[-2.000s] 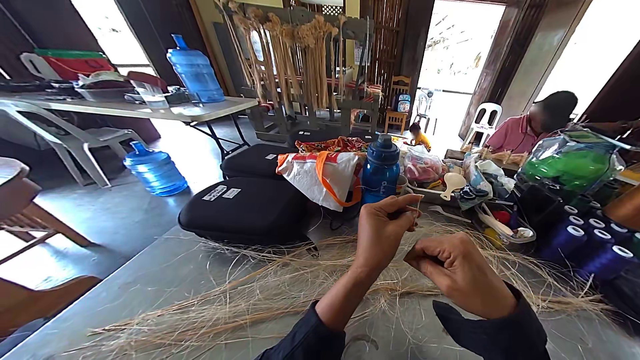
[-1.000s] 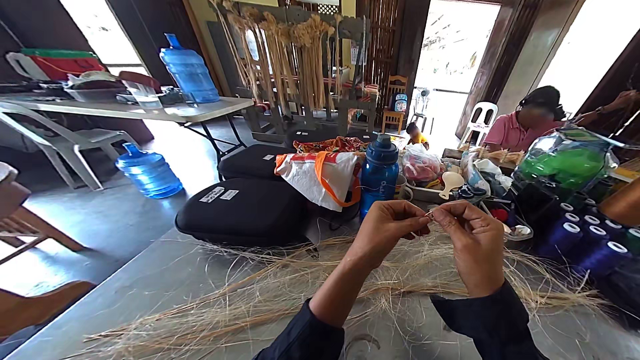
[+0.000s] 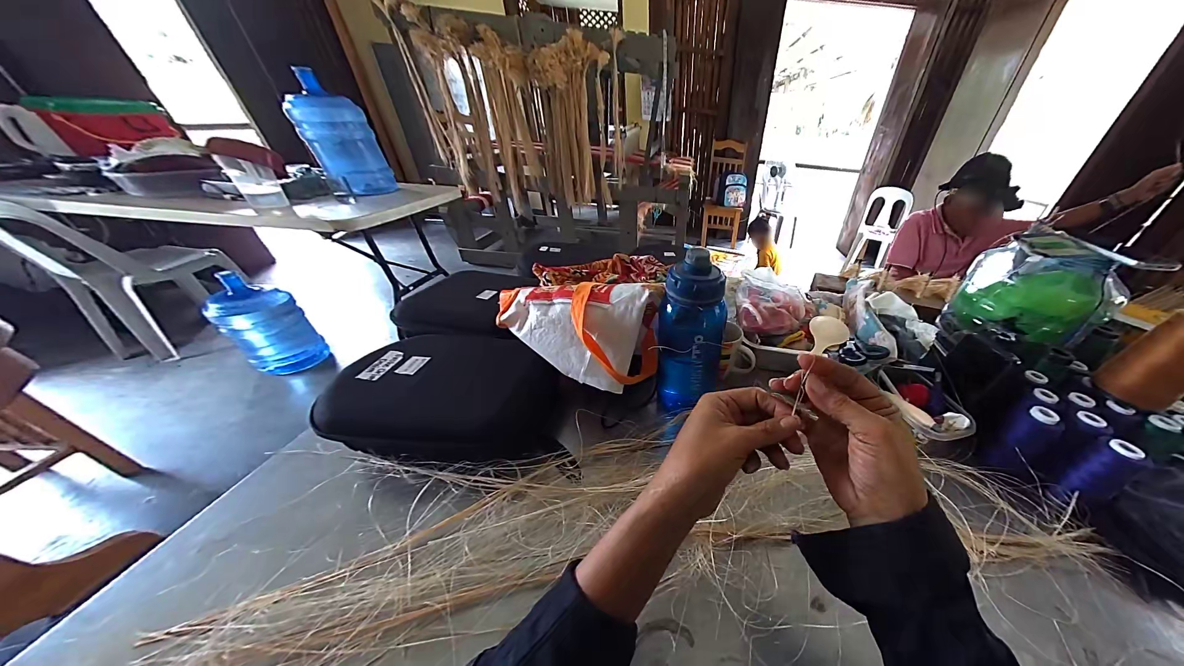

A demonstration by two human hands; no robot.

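My left hand [image 3: 726, 444] and my right hand [image 3: 860, 435] are raised close together above the table, each pinching a thin pale plant fiber [image 3: 801, 393] between thumb and fingers. A small dark piece lies at the fingertips; what it is cannot be told. Beneath both hands, a loose spread of long, tan plant fibers [image 3: 518, 527] covers much of the grey tabletop. Just behind my left hand stands a blue water bottle [image 3: 692, 338].
Black zippered cases [image 3: 435, 398] and a white bag with orange handles [image 3: 578, 333] sit at the left back. Thread cones [image 3: 1022, 430] and a plastic container [image 3: 943, 435] flank the right. Across the table sits a person [image 3: 953, 222] in a pink shirt, one arm raised.
My hands were apart two seconds ago and have come together at the fingertips. The person across the table has lifted the head and extended an arm.
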